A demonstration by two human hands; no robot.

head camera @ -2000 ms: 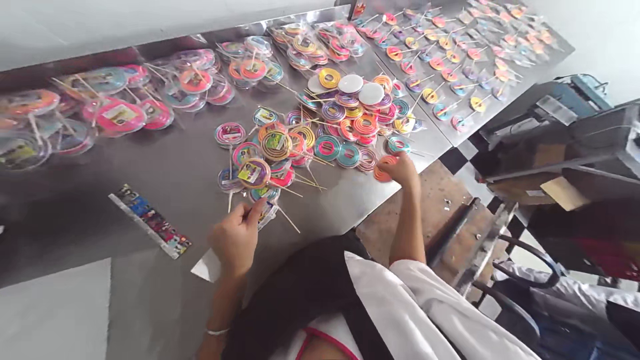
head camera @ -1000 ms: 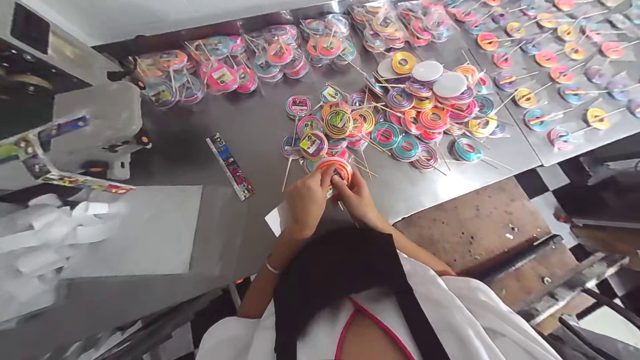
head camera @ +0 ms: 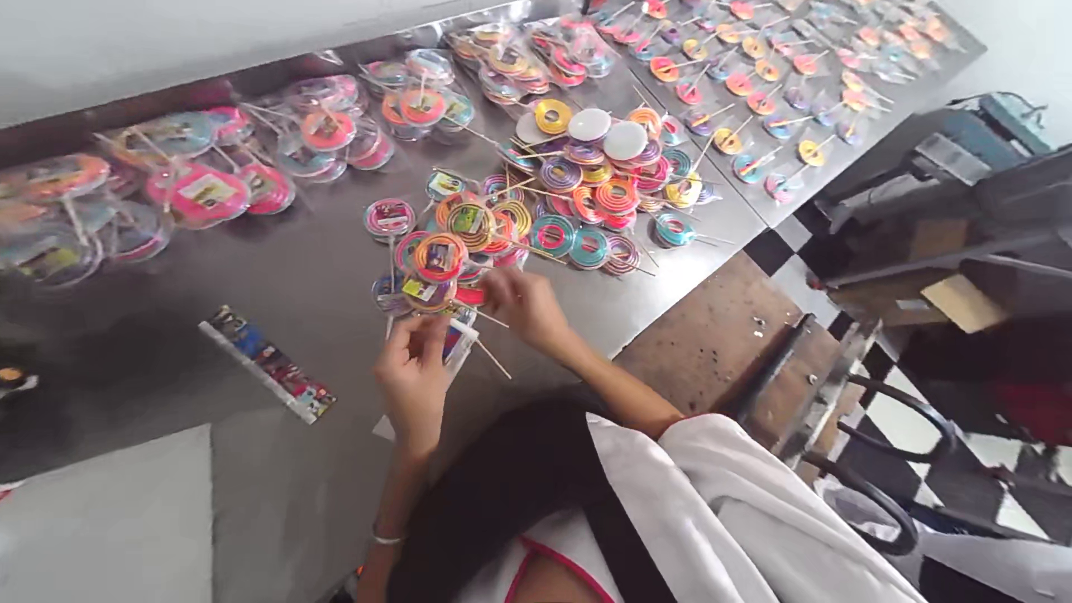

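Observation:
My left hand [head camera: 414, 373] has its thumb and fingers together beside a small printed label strip [head camera: 456, 342]; whether it grips the strip is unclear. Blurred, my right hand [head camera: 523, 310] hovers at the near edge of a pile of labelled spiral lollipops [head camera: 444, 255], and its fingertips hide whatever may be between them. Thin lollipop sticks poke out between the two hands. Just behind lies a larger heap of wrapped spiral lollipops [head camera: 615, 197] without visible labels, with white discs [head camera: 590, 125] on top. A strip of printed labels [head camera: 268, 364] lies flat to the left.
Bagged lollipops [head camera: 201, 193] line the back of the metal table [head camera: 335, 243]. Rows of single wrapped lollipops [head camera: 762, 71] cover the right section. A white sheet [head camera: 109, 519] lies at lower left. A brown board [head camera: 703, 335] and a black curved chair arm [head camera: 913, 410] stand beyond the table's right edge.
One second ago both hands were together at a round orange-red lollipop; now they are apart, the right one by the pile. The view has swung considerably.

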